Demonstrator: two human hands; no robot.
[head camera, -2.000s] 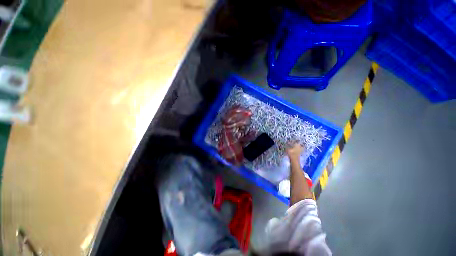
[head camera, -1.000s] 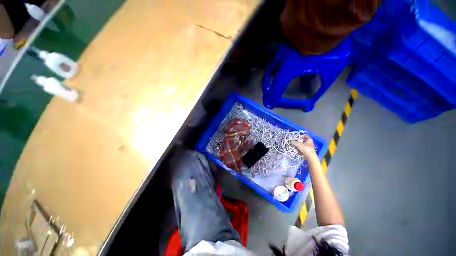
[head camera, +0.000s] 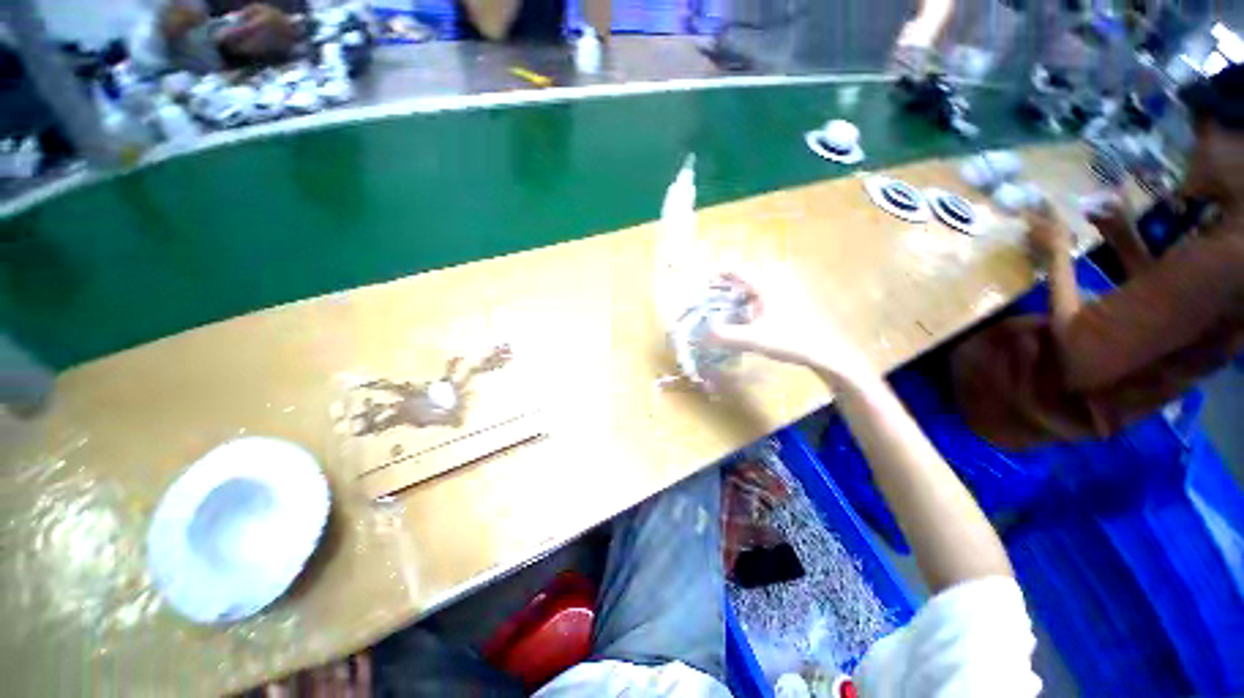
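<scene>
My right hand (head camera: 753, 330) is over the bench, blurred, with a small bunch of pale cord pieces (head camera: 693, 334) at its fingers; a few strands touch the bench top. A pale hat (head camera: 239, 525) lies at the left with its wide brim up and its hollow bowl showing. Between them a white glue blob (head camera: 441, 396) sits on a brown-stained patch. A white pointed-nozzle bottle (head camera: 677, 225), blurred, is just behind my right hand. My left hand is not in view.
Thin dark lines (head camera: 461, 465) cross the bench beside the stain. Hats (head camera: 898, 198) stand at the far right, before another worker's arm (head camera: 1160, 307). The green belt (head camera: 409, 225) runs behind. The blue tray (head camera: 819, 545) with cord and a black object is below.
The view has swung from the floor tray up to the bench. My right hand has moved from the tray to above the bench with cord pieces in it.
</scene>
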